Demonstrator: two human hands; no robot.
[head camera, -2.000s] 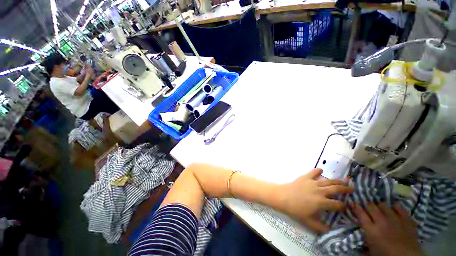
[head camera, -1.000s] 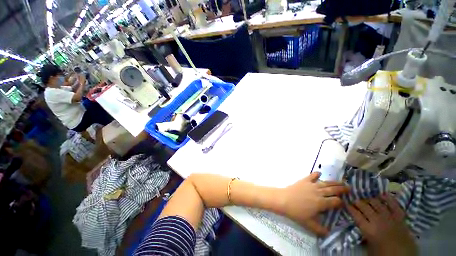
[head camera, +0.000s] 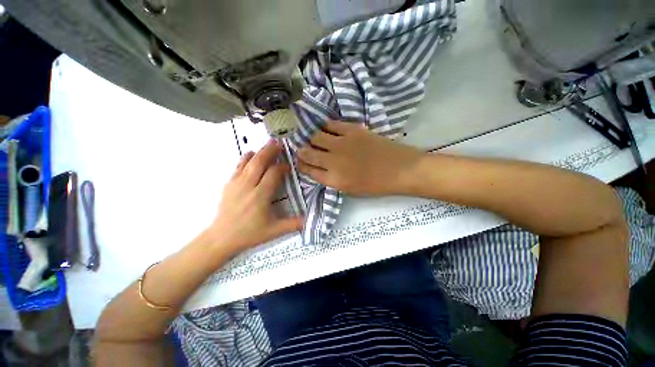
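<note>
A grey-blue and white striped garment (head camera: 384, 79) lies bunched beside and under the sewing machine head (head camera: 179, 43). A narrow striped strip of it (head camera: 319, 211) runs down toward the table's front edge. My left hand (head camera: 255, 201) lies at the strip's left side, its fingertips near the tan block (head camera: 280, 122) under the head and its thumb at the strip. My right hand (head camera: 355, 159) lies flat on the garment, fingers pointing left. The needle is hidden, and I cannot tell whether either hand grips the fabric.
At the left are a blue basket (head camera: 44, 150) with tubes, a smartphone (head camera: 63, 218) and a cord (head camera: 87, 226). Snips (head camera: 600, 123) and black scissors handles (head camera: 637, 99) lie at the right. Striped pieces (head camera: 488, 269) hang below the front edge, with more (head camera: 223, 335) at lower left.
The view has swung right and down onto the needle area. The neighbouring worker is out of view. Both hands remain at the garment, now on either side of a narrow strip.
</note>
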